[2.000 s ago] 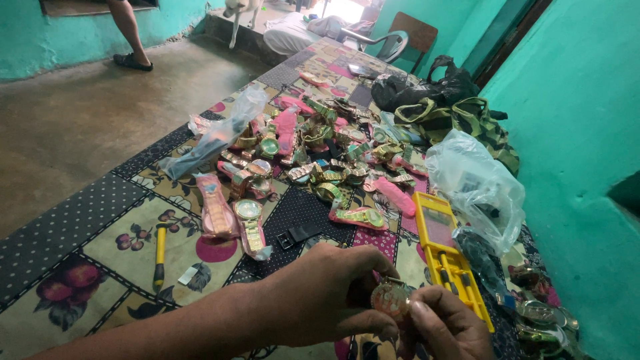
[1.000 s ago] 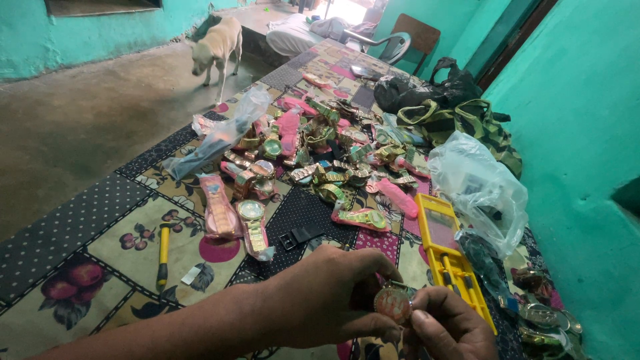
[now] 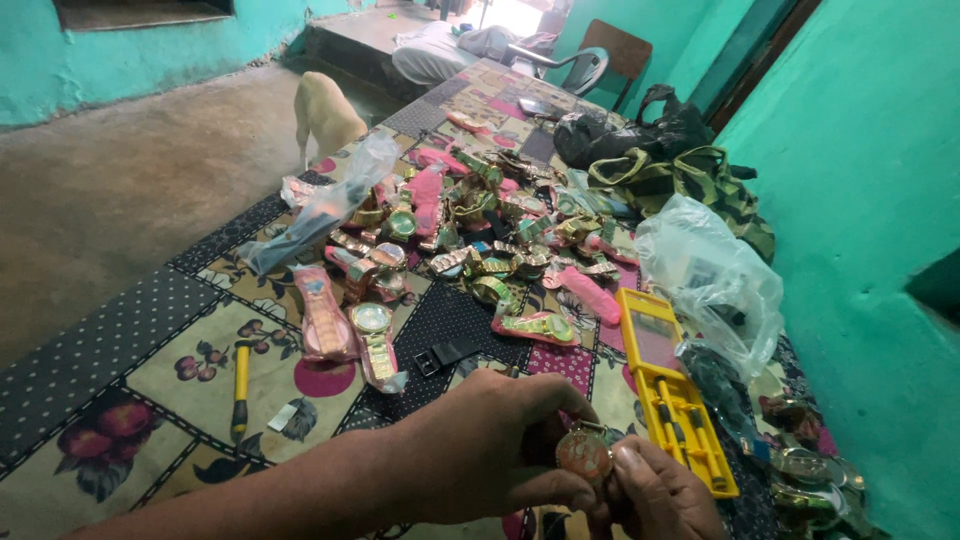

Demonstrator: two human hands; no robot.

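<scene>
Near the bottom edge, my left hand (image 3: 487,442) grips a round wristwatch case (image 3: 584,454) between thumb and fingers. From the right, my right hand (image 3: 660,487) pinches the same case at its side with the thumb. The case shows a reddish round face or back; which one I cannot tell. A black strap with a buckle (image 3: 446,355) lies beyond my left hand. Right of it, an open yellow screwdriver case (image 3: 675,397) holds several small drivers. One yellow and black screwdriver (image 3: 240,390) lies at the left, beside a small whitish piece (image 3: 282,418).
A pile of metal-band watches (image 3: 480,217), several in pink wrap, covers the middle of the patterned cloth. Clear plastic bags (image 3: 712,277), a black bag (image 3: 637,135) and a camouflage bag (image 3: 690,184) lie toward the green wall. More watches (image 3: 810,465) sit lower right. A dog (image 3: 324,116) stands beyond the left edge.
The dog has moved right, closer to the table's edge, and now faces away. The person's leg seen at the upper left two seconds ago is gone from view. Both hands stay at the watch case.
</scene>
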